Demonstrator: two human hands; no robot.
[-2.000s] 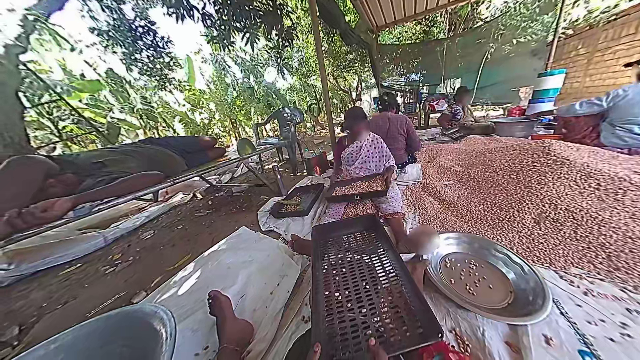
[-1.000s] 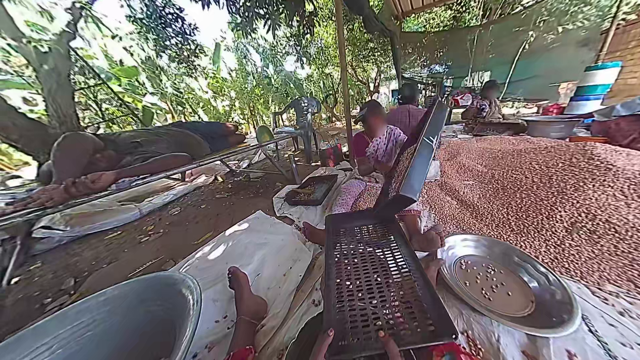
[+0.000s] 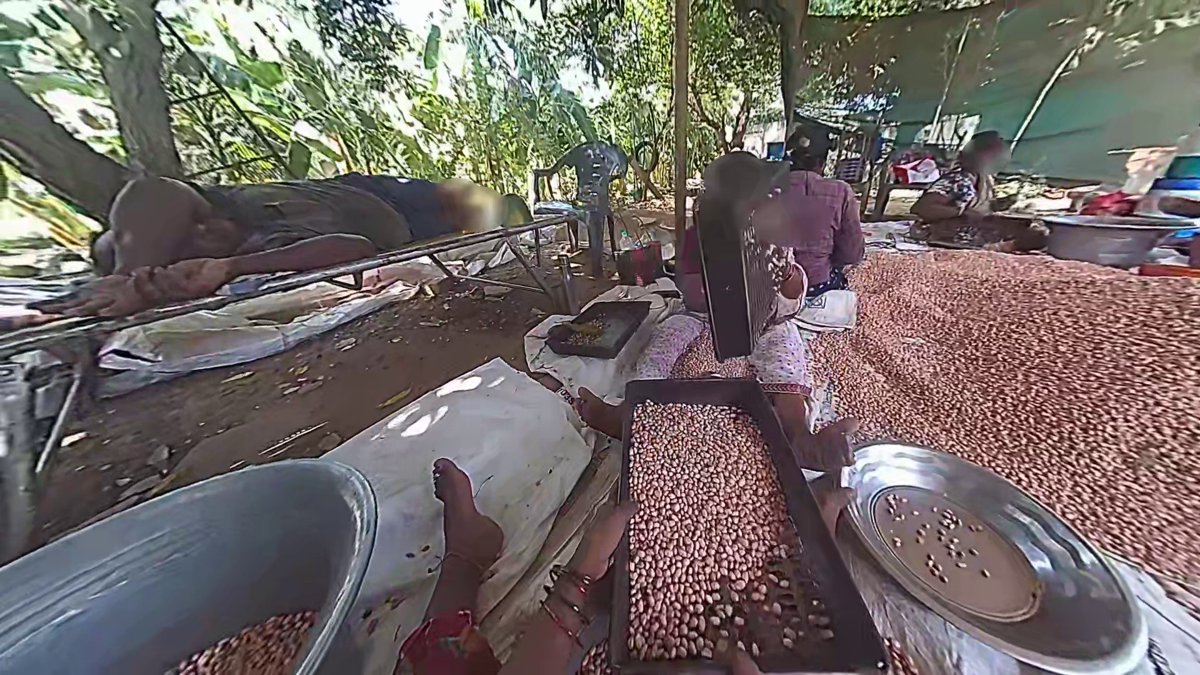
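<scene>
A dark, perforated rectangular tray (image 3: 712, 525) full of small pale-brown nuts or seeds lies in front of me; its holes show where the layer thins at the near right. My left hand (image 3: 605, 542), bangles at the wrist, grips the tray's left side wall. Of my right hand (image 3: 742, 662) only a fingertip or thumb shows at the near rim; the rest is out of frame. Just beyond, a seated co-worker holds another dark tray (image 3: 736, 272) steeply upright. Right of my tray rests a round metal basin (image 3: 1078, 591) with scattered nuts.
A large metal tub (image 3: 234, 525) with nuts is at lower left. A huge nut heap (image 3: 1012, 375) spreads right. Another dark tray (image 3: 605, 328) lies on sacking. Feet flank my tray. A person lies on a cot (image 3: 403, 253); a chair (image 3: 592, 187) and post stand behind.
My tray, bare of a nut layer before, now holds a thick one. My left hand has moved from the near rim to the left side. The co-worker's tray went from level to tipped upright.
</scene>
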